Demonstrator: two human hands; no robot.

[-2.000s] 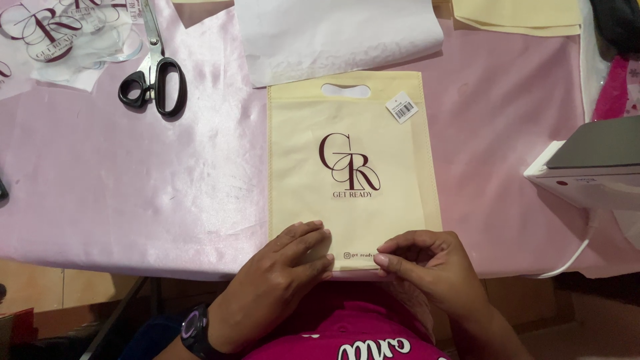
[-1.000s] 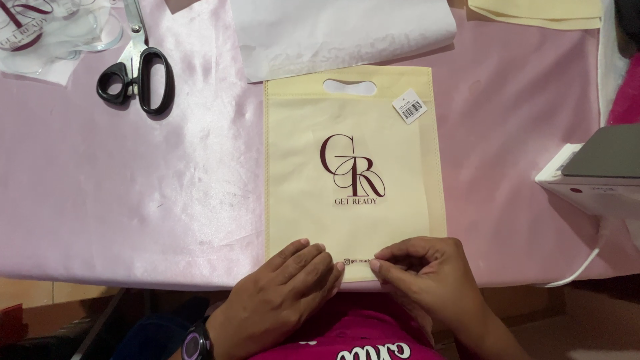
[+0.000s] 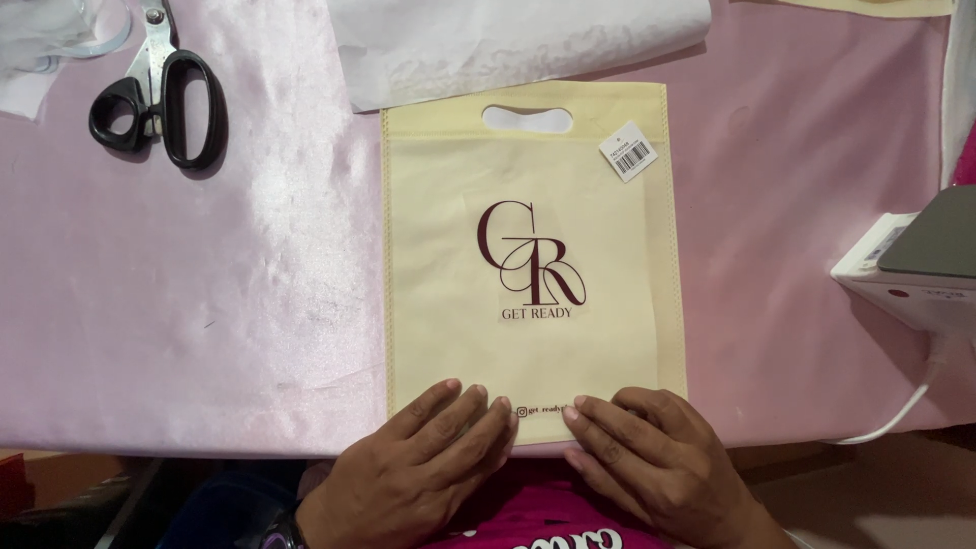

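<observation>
A cream fabric bag [image 3: 442, 252] with a die-cut handle hole lies flat on the pink satin cloth, its bottom edge along the table's front edge. A dark red printed logo [image 3: 534, 263] marks its middle, and a small strip of printed writing [image 3: 543, 411] is near the bottom. My left hand [image 3: 427, 457] rests palm down on the bag's lower left, fingertips just left of that writing. My right hand [image 3: 648, 457] lies at the lower right, its index fingertip at the writing's right end. A white barcode tag [image 3: 628, 152] is at the bag's upper right.
Black-handled scissors [image 3: 160, 114] lie at the upper left, near clear plastic pieces [image 3: 46, 38]. A white paper sheet [image 3: 526, 46] borders the bag's top. On the right stands a white and grey device [image 3: 907, 267] with a white cable [image 3: 907, 404]. More cream fabric [image 3: 877, 6] shows at the top right.
My right hand's fingers, earlier pinched together at the small writing, now lie more extended on the bag. My left hand stays at the lower left. The view has shifted slightly.
</observation>
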